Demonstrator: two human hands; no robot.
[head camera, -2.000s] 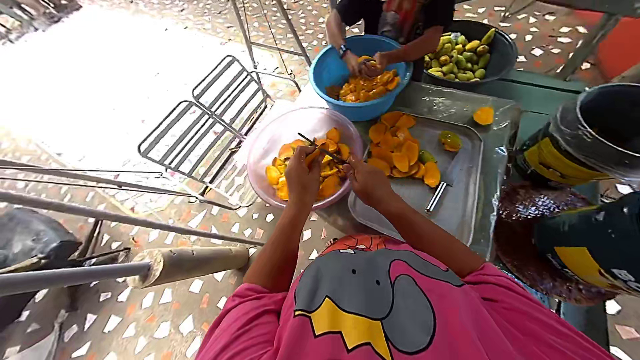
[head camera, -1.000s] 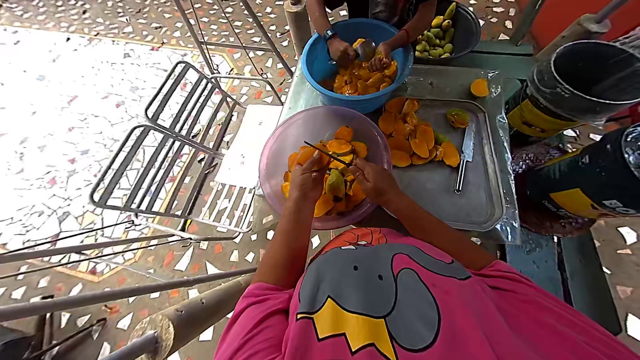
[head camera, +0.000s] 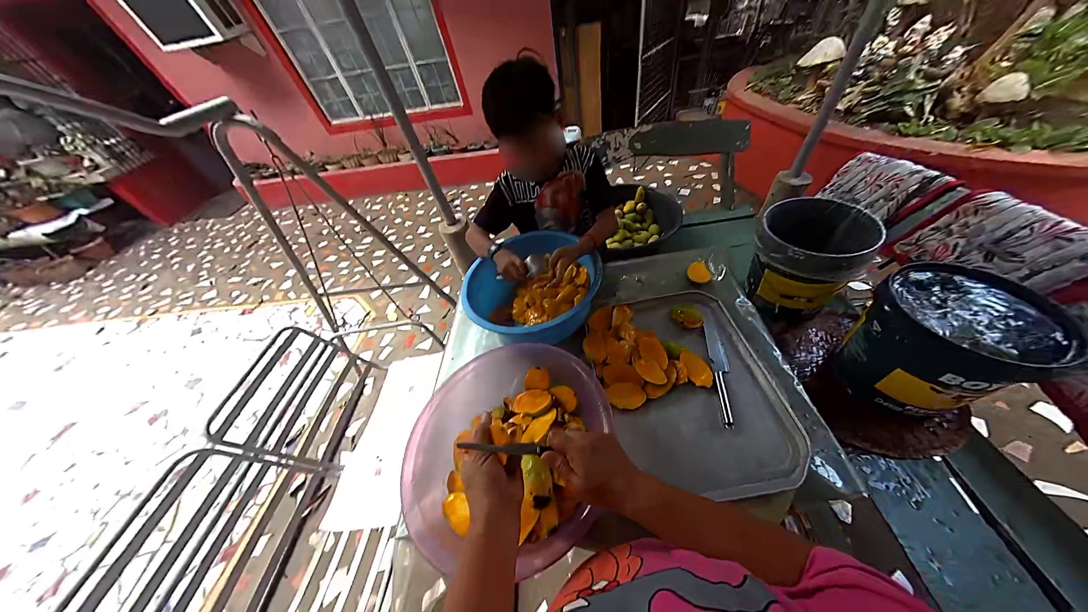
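My right hand is closed on the handle of a small dark knife, whose blade points left. My left hand is curled at the blade's far end, around a piece of mango that it mostly hides. Both hands are over a pink plastic basin of orange mango pieces, some with green-yellow peel. To the right, a metal tray bears a heap of mango halves and a larger kitchen knife with a metal handle.
Beyond the pink basin, another person works with both hands in a blue basin of mango. A dark basin of whole mangoes stands behind. Two dark buckets stand right of the tray; a metal rack is at left.
The view has tilted up, bringing the other person, wall and planter into sight. My hands remain over the pink basin with the small knife.
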